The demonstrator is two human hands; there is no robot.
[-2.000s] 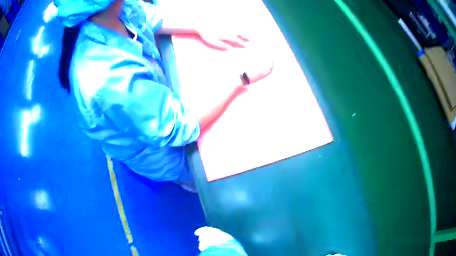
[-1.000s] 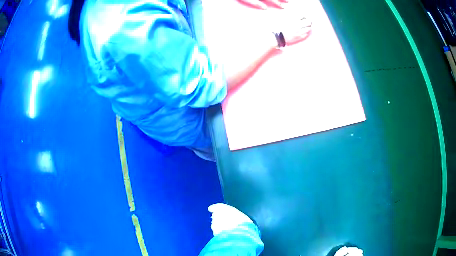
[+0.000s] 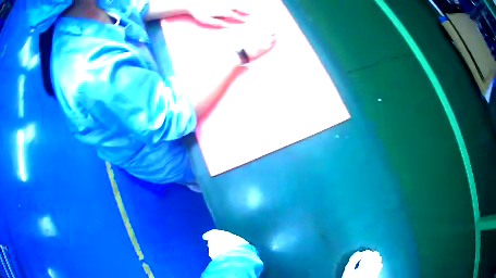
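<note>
My left hand (image 3: 225,243), in a white glove with a light blue sleeve behind it, lies at the near left edge of the green bench top (image 3: 304,201). It is overexposed, so its fingers cannot be told apart. My right hand (image 3: 371,264), also white-gloved, is at the bottom edge of the picture over the bench, partly cut off, with a small dark gap in its outline. No object shows in either hand.
A person in a light blue smock (image 3: 119,103) sits at the left, bare hands on a large washed-out white sheet (image 3: 272,108). Brown cardboard (image 3: 470,46) is at the upper right. A yellow line (image 3: 124,209) marks the blue floor.
The view has shifted, so the sheet and the person now stand further left than a second ago. More of my right hand shows at the bottom edge.
</note>
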